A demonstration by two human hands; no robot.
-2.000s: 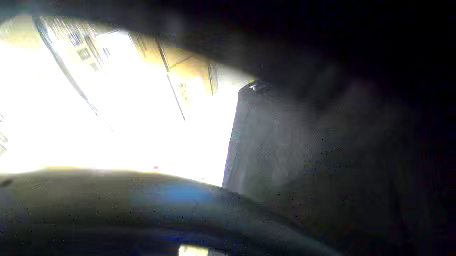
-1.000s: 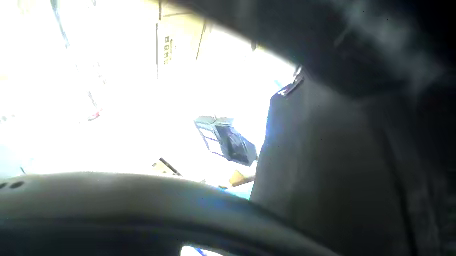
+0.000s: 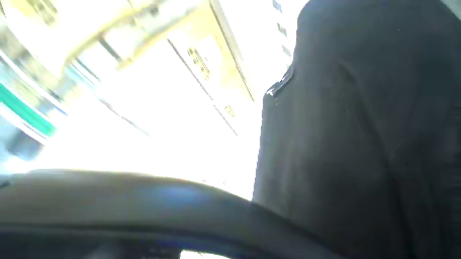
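Observation:
Neither of my hands shows in the head view. A dark grey jacket (image 3: pixel 343 131) fills the right side, close to the lens, with soft folds and a small shiny edge at its left border. A smooth dark curved band (image 3: pixel 126 202) runs along the bottom; whether it is a strap, a brim or clothing I cannot tell. No held object is visible.
The view is tilted and strongly overexposed. Brown cartons (image 3: pixel 194 43) with dark print stand at the upper middle and upper left. A green strip (image 3: pixel 28 111) with pale edges lies at the far left. The area between is glaring white.
The dark shape across the top right has gone and more of the jacket shows. The cartons appear larger and at another tilt. The grey box-like object in the middle is out of view, and the green strip has appeared.

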